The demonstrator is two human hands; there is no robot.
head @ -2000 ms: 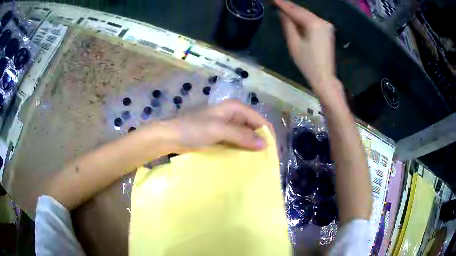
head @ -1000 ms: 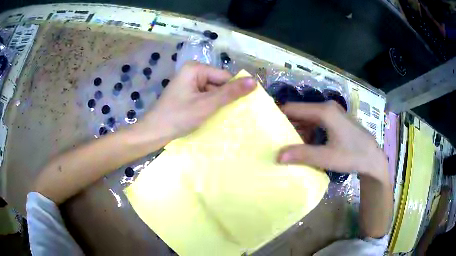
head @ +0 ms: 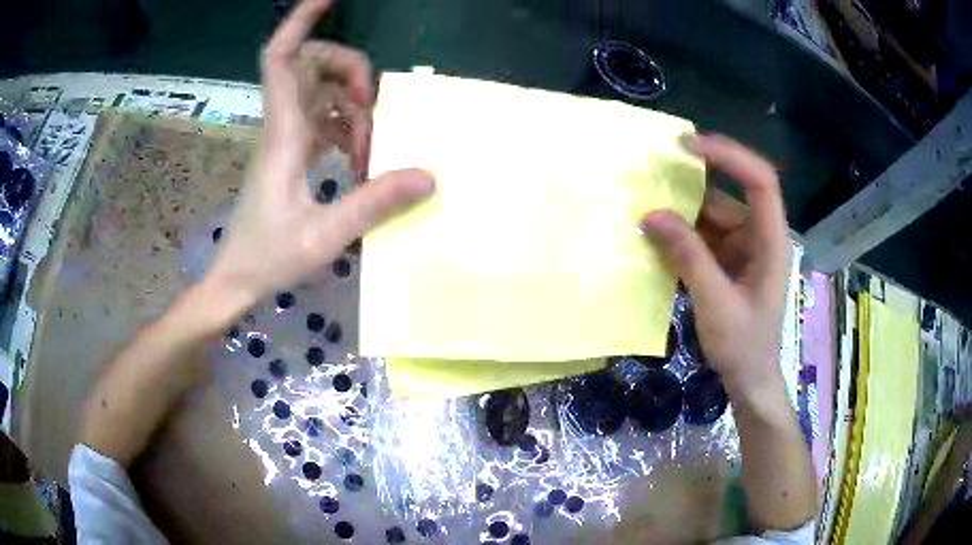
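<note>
The pale-yellow sheet [head: 522, 234] is held up flat in front of me, with a second yellow layer showing under its lower edge. My right hand [head: 735, 256] pinches its right edge between thumb and fingers. My left hand [head: 309, 192] is at its left edge, thumb over the front and fingers spread; whether it grips is unclear. Below lies a clear sheet with small black dots [head: 317, 321]. Larger round black discs [head: 652, 396] in shiny clear packing lie under the sheet's lower right; the sheet hides part of them. One dark disc [head: 507, 415] lies left of them.
A brown board [head: 149, 202] is edged with printed white card [head: 171, 101]. Another clear pack of discs [head: 16, 181] is at far left. A pale metal bar [head: 885, 208] and a yellow strip [head: 890, 415] are at right. The dark surface [head: 480, 37] lies beyond, bearing a round mark.
The yellow sheet has moved up and away from me and now looks flatter. My left hand has shifted left and opened its fingers. My right hand now holds the right edge. More black dots show.
</note>
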